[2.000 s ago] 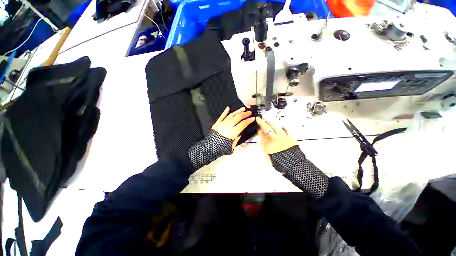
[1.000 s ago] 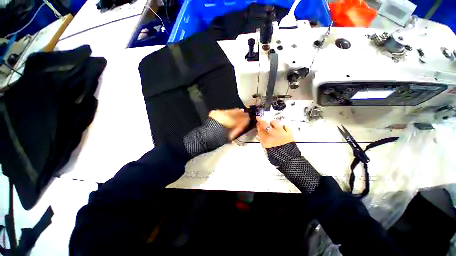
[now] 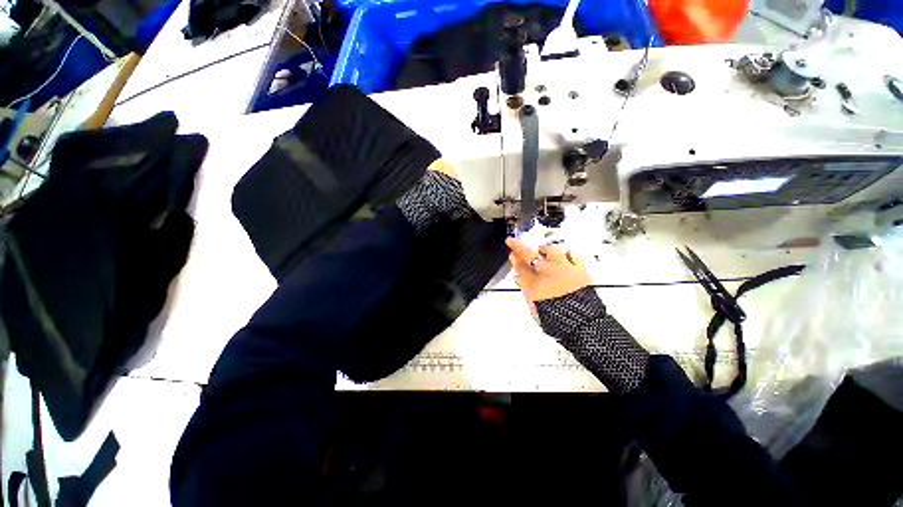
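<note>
A black mesh panel (image 3: 327, 168) with a camouflage webbing strip lies turned at an angle, left of the needle of the white sewing machine (image 3: 584, 109). Its right edge reaches the presser foot (image 3: 520, 226). My left hand (image 3: 446, 169) is over the upper part of the panel; only a small part shows past the netted sleeve, and its fingers are hidden. My right hand (image 3: 547, 269) is at the panel's edge beside the presser foot, fingertips down near the fabric. My left forearm covers much of the panel's middle.
Open black snips (image 3: 715, 284) with a strap lie right of the needle. A pile of black panels (image 3: 99, 228) is at the left, with loose black straps (image 3: 91, 475) below. A clear plastic bag (image 3: 807, 337) is at the right. A blue crate (image 3: 371, 50) stands behind.
The panel has turned, its far end swinging left and its near end moving right towards the table's front edge. My left hand has moved from beside the needle up and left across it.
</note>
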